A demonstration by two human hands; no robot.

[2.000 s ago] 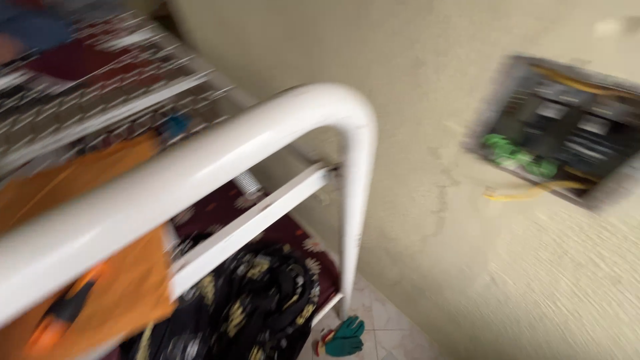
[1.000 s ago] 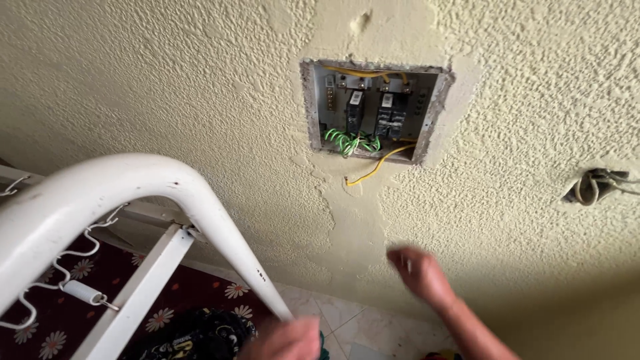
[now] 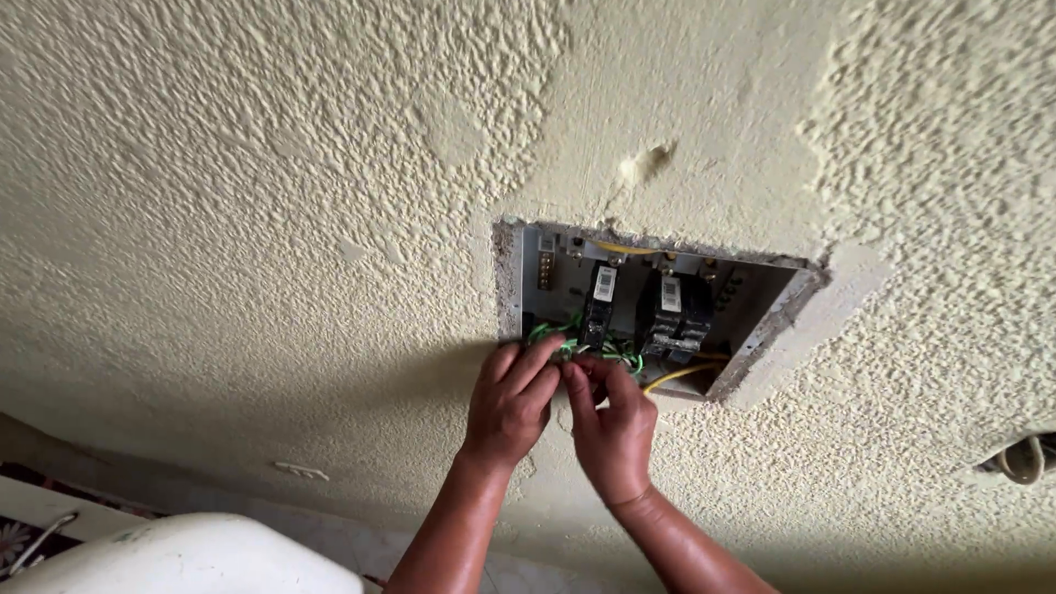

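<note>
A metal breaker box is set into the wall. Inside it are a single black circuit breaker and, to its right, a wider black breaker group. Green-and-white wires lie bunched along the box's lower edge. My left hand and my right hand meet at the lower left of the box, fingertips pinching the green wires; the exact part held is hidden by the fingers. A yellow wire curves out of the box just right of my right hand.
The white metal bed frame fills the lower left corner. Another wall opening with a looped cable is at the far right. The rough textured wall surrounds the box, with a small gouge above it.
Both hands, apart and below the box a second ago, have moved up to the green wires and closed on them. The view has swung from the bed frame to the wall box.
</note>
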